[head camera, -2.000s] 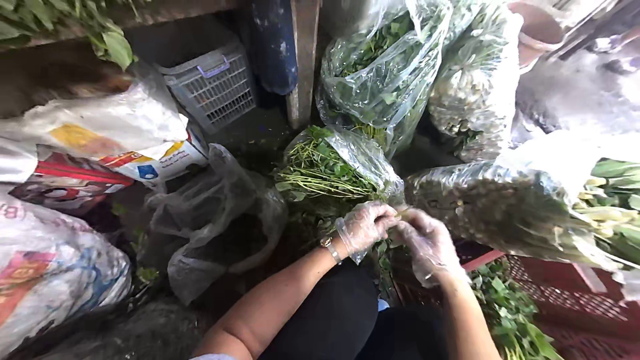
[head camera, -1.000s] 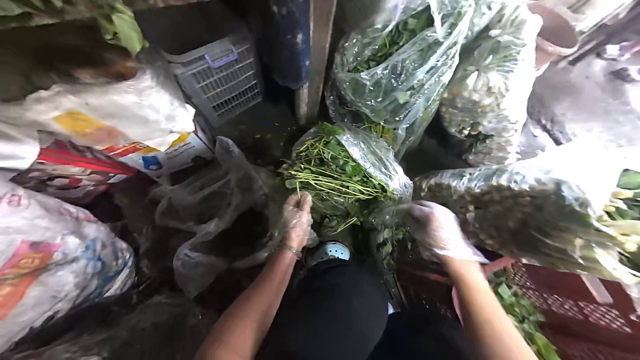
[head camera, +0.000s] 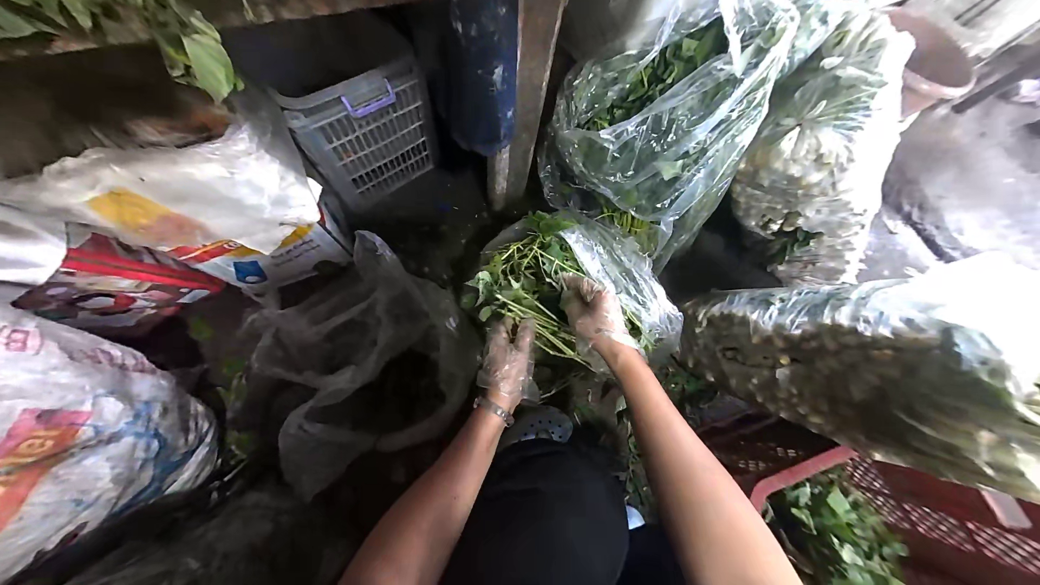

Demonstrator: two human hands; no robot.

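A bundle of leafy green stems (head camera: 528, 284) lies in the mouth of a clear plastic bag (head camera: 626, 264) in front of my knees. My left hand (head camera: 509, 361), in a thin clear plastic glove, touches the near left edge of the bundle; its fingertips are partly hidden by leaves. My right hand (head camera: 593, 313), gloved the same way, is on the right part of the stems, fingers bent, beside the bag's film. Whether either hand grips any stems cannot be told. An opened, crumpled clear bag (head camera: 370, 357) lies left of my left hand.
Large clear bags of greens (head camera: 650, 146) and pale-stemmed vegetables (head camera: 812, 179) stand behind; another filled bag (head camera: 853, 366) lies at right. A red plastic crate (head camera: 934, 504) holds greens at lower right. A grey crate (head camera: 357, 138), a wooden post (head camera: 524, 97) and printed sacks (head camera: 97, 422) stand left and behind.
My hands were close together at the near side of the bundle, then moved apart. Since then my right hand has moved in from the right onto the stems.
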